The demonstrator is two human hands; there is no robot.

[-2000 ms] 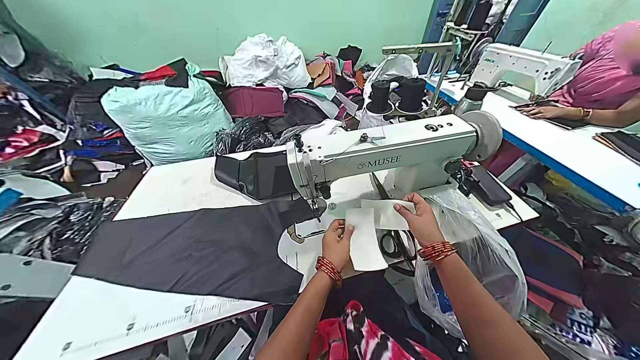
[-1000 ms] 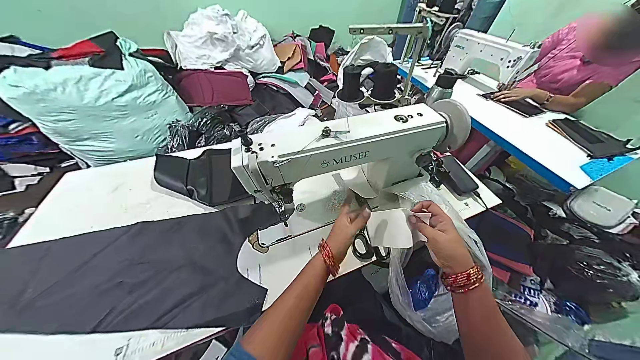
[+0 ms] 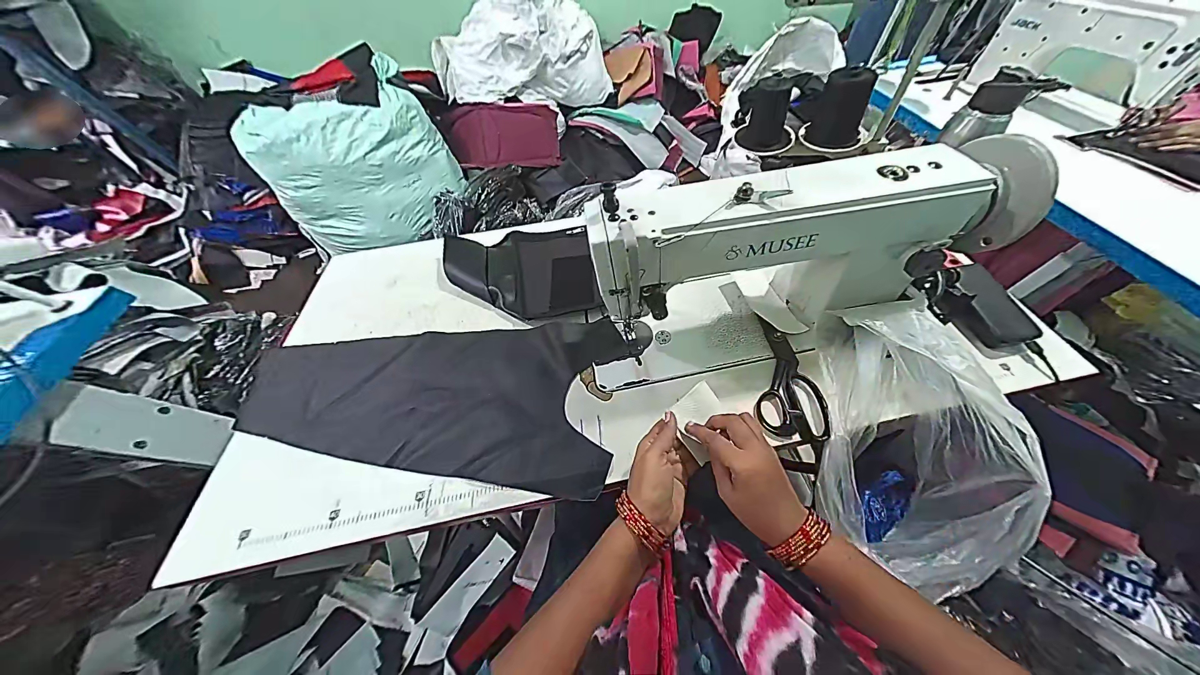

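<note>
My left hand [image 3: 659, 476] and my right hand [image 3: 747, 466] are close together at the table's front edge, both gripping a small cream piece of material [image 3: 698, 409]. Behind them stands a white sewing machine [image 3: 797, 225]. Black-handled scissors [image 3: 793, 403] lie on its bed just beyond my right hand. Under the needle area reaches one end of a dark grey fabric panel [image 3: 422, 403], which spreads left over the table. Another cream piece [image 3: 774, 302] rests by the machine's arm, above the scissors' blades.
A clear plastic bag [image 3: 937, 450] hangs at the table's right edge. A folded black piece [image 3: 534, 272] lies behind the needle head. Black thread cones [image 3: 837, 108] stand behind the machine. Fabric heaps and a pale green sack [image 3: 347, 169] fill the back. At the right edge, a person's hand [image 3: 1172, 131] rests at another table.
My hands have come closer together, nearer the table's front edge. Two seconds ago they held larger cream pieces in front of the machine; now one cream piece lies by the machine's arm.
</note>
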